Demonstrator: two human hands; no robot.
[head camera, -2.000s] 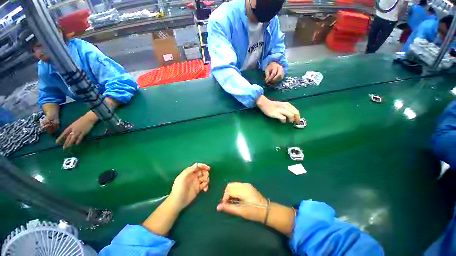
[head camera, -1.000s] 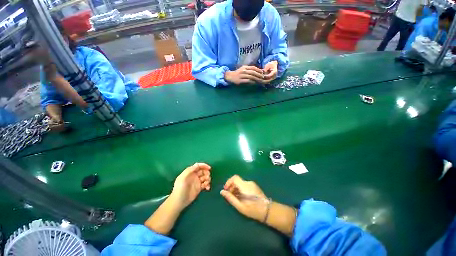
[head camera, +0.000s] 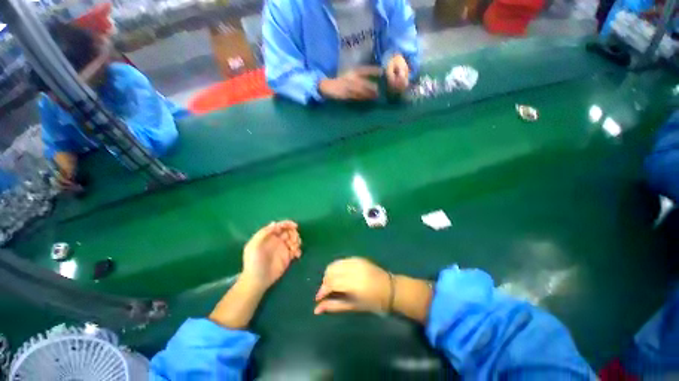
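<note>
A small silver-white unit with a dark centre (head camera: 374, 216) lies on the glossy green belt, ahead of and between my hands. My left hand (head camera: 272, 251) is bare, palm turned inward, fingers loosely curled, with nothing visible in it; it touches no unit. My right hand (head camera: 354, 286) is bare, back of the hand up, fingers bent, thumb and index finger near each other. Its palm side is hidden and blurred, so I cannot tell whether it holds a thin tool. A white paper slip (head camera: 436, 219) lies right of the unit.
Another unit (head camera: 527, 112) lies at the far right, one (head camera: 60, 251) at the left beside a black piece (head camera: 103, 269). A fan (head camera: 71, 357) stands lower left, near a metal post (head camera: 89, 108). Two workers in blue smocks sit opposite; small parts (head camera: 461, 77) lie before one.
The units and black piece have shifted left; the near unit is now farther from the paper slip. My right hand has turned more palm down. The opposite worker's hand has withdrawn from the belt.
</note>
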